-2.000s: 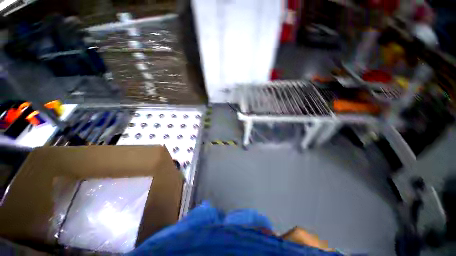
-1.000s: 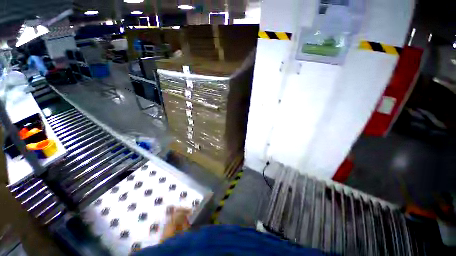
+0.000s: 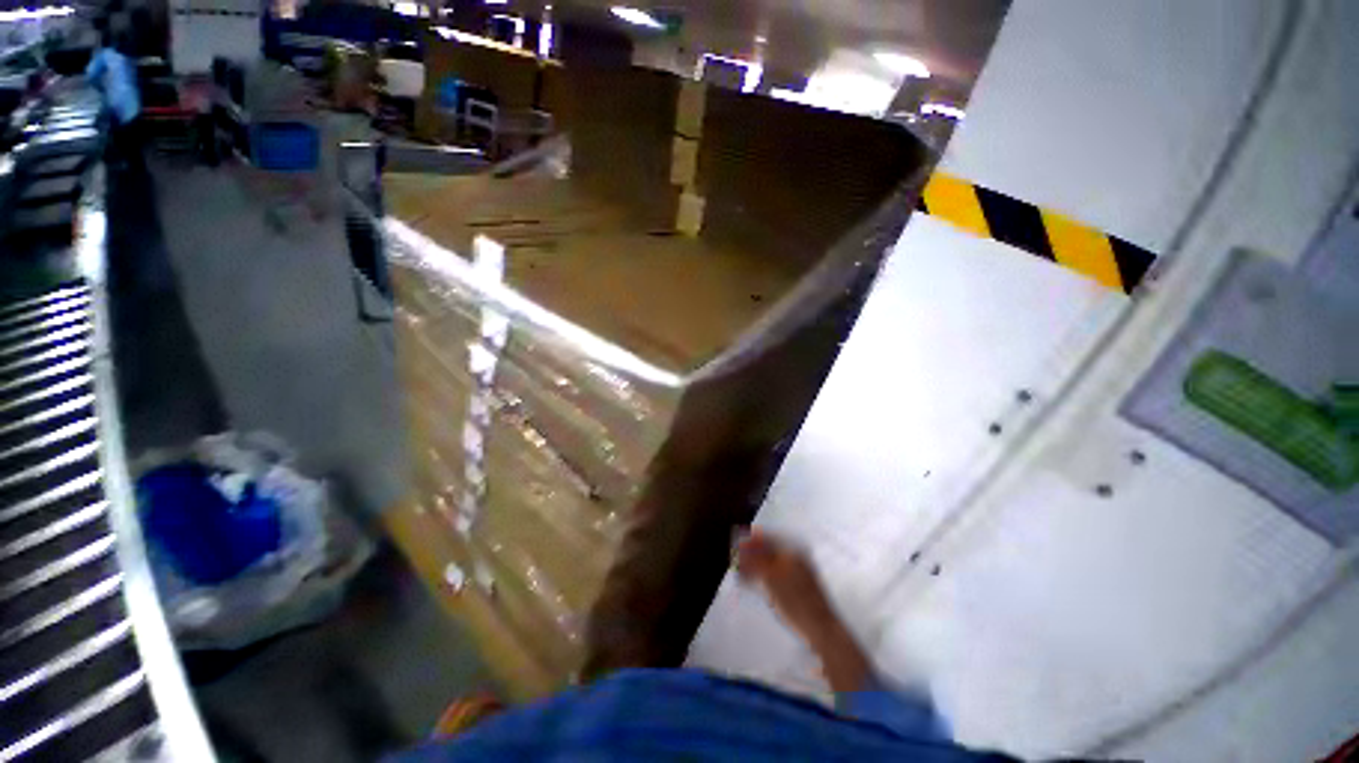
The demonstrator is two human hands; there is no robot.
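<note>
A stretch-wrapped pallet [image 3: 552, 432] of brown cartons stands right in front of me, with a row of white labels down its near side. Its top is partly uncovered, with brown cardboard and taller cartons behind. My right hand [image 3: 775, 567] is raised at the lower middle, in front of the white pillar beside the pallet's dark side. It is blurred; I see nothing in it, and cannot tell whether it touches the pillar. My left hand [image 3: 467, 716] shows only as a small skin-coloured patch at the bottom edge, mostly hidden by my blue clothing.
A white pillar [image 3: 954, 432] with yellow-black tape and a green-marked sheet fills the right. A roller conveyor [image 3: 60, 492] runs along the left. A clear waste bag [image 3: 239, 537] with blue film lies on the floor between conveyor and pallet. A person [image 3: 113, 82] stands far left.
The view has turned from the open carton and ball table, and the pallet and pillar are now much closer. The ball table and right-hand rollers have left view. My right hand has come into view.
</note>
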